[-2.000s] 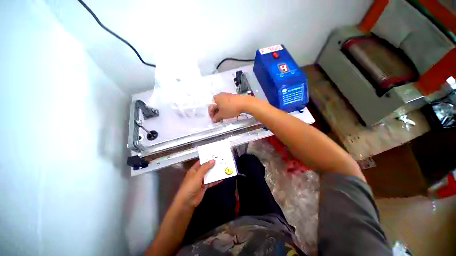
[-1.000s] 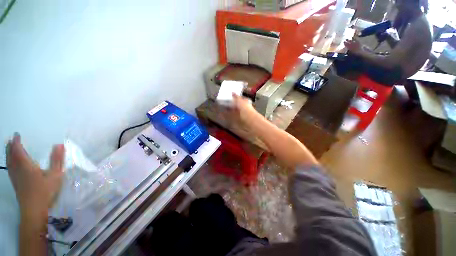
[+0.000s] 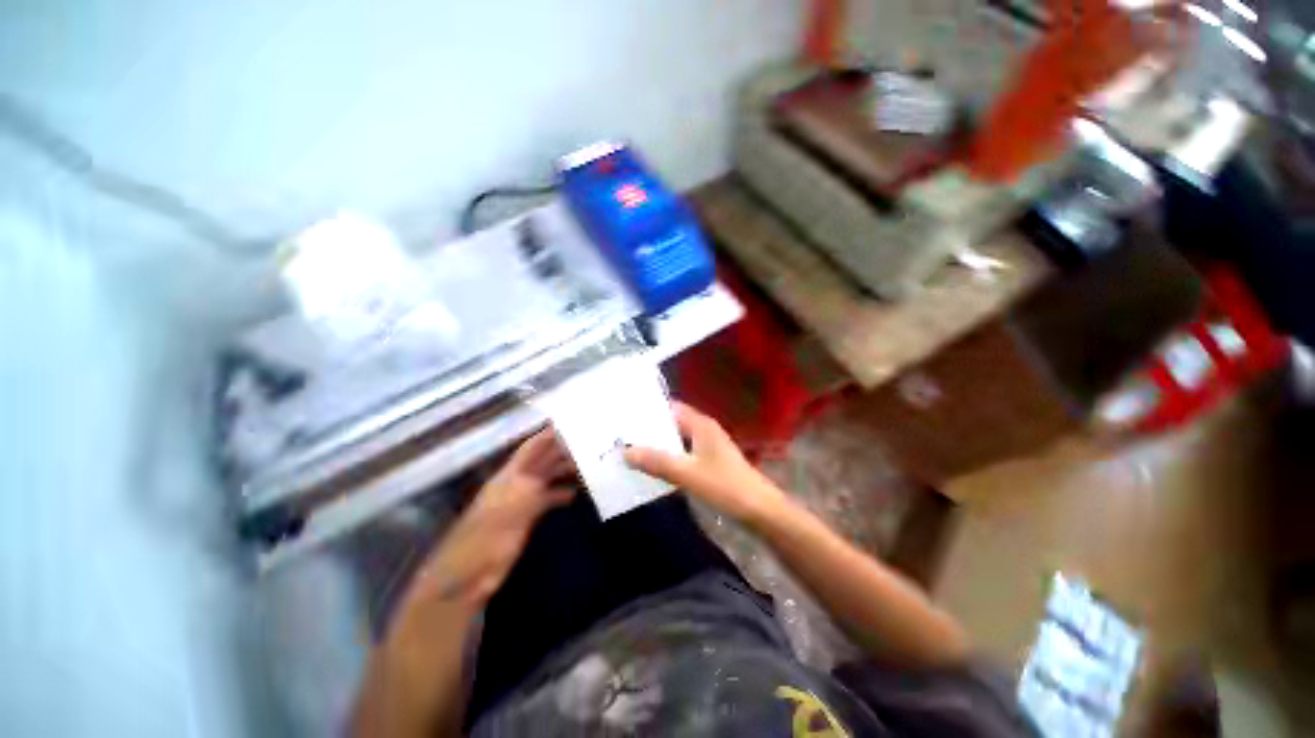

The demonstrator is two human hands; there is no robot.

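Note:
The frame is blurred. A white product box [image 3: 613, 433] is held in front of the sealer's right part, with clear film at its upper end by the bar. My right hand [image 3: 700, 459] grips its right side, thumb on top. My left hand [image 3: 522, 490] is at its left edge, fingers curled; whether it grips the box is unclear. The long silvery sealing bar [image 3: 433, 387] crosses the white impulse sealer [image 3: 483, 274]. A pale heap of clear shrink film bags [image 3: 351, 274] lies on the sealer table. The blue power box [image 3: 636, 231] stands at its right end.
The shrink wrap machine [image 3: 865, 216] stands on a wooden table [image 3: 887, 335] at the right, a small white box [image 3: 911, 104] on it. Red stools [image 3: 750, 378] and cartons [image 3: 995, 411] are below. White boxes [image 3: 1079, 656] lie at lower right. Film litters the floor.
My right hand has come back from the shrink wrap machine, where a small white box now lies. Both hands are now at another box before the sealer. The view has turned back left.

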